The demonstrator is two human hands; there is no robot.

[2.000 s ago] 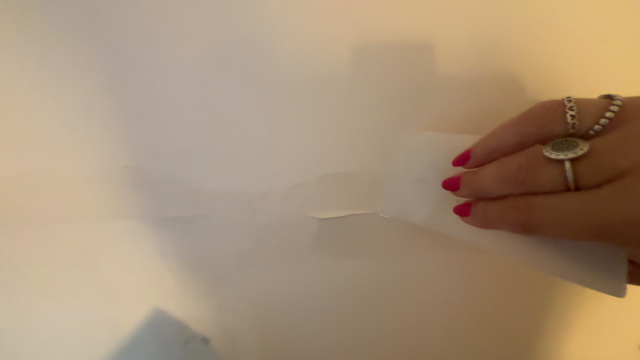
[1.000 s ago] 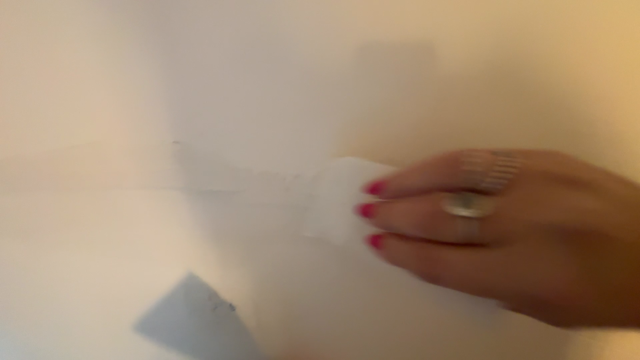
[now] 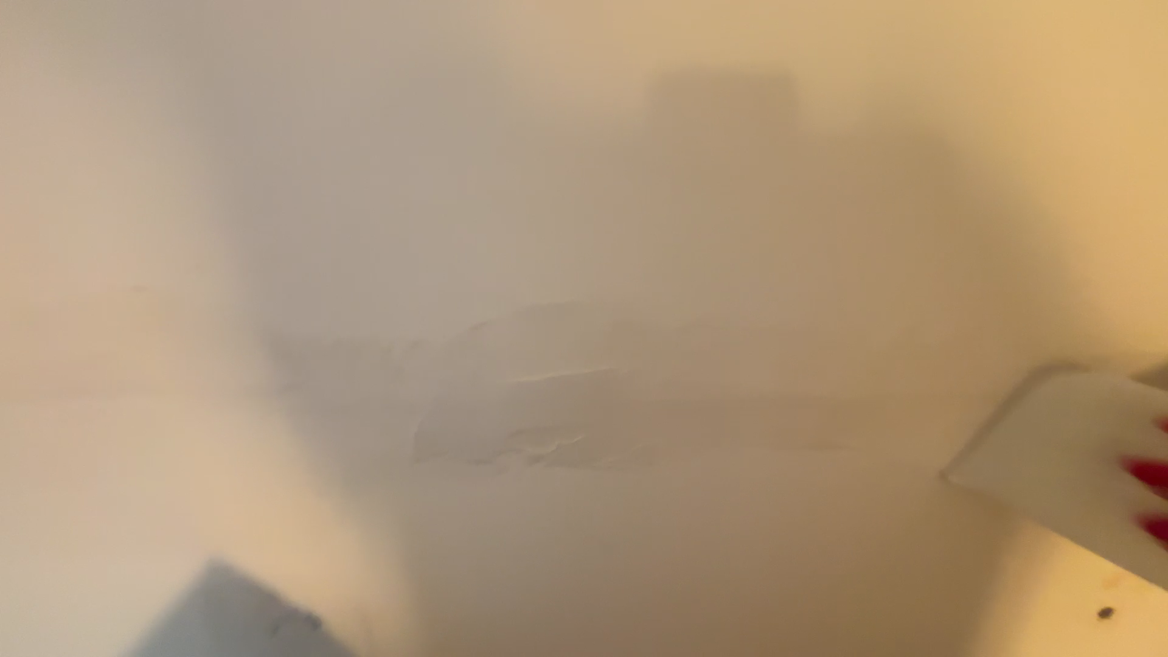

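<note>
At the right edge my right hand (image 3: 1148, 484) shows only as red-nailed fingertips, pressed on a white flat plastic scraper (image 3: 1058, 456). The scraper's corner rests on or just off the pale wall-like surface (image 3: 776, 255). Left of it, a band of smeared filler or paste (image 3: 547, 411) runs across the surface, with thin ridges and a rough lower patch. My left hand is not in view.
A blue-grey flat piece with a square corner (image 3: 228, 620) juts in at the bottom left, with a dark crumb-like bit on its edge. A small dark spot (image 3: 1106, 613) marks the surface at the lower right. Broad shadows cover the middle.
My right hand moved left with the scraper between the two earlier frames, and is now far to the right, mostly out of view. Ridges and a rough patch show on the band.
</note>
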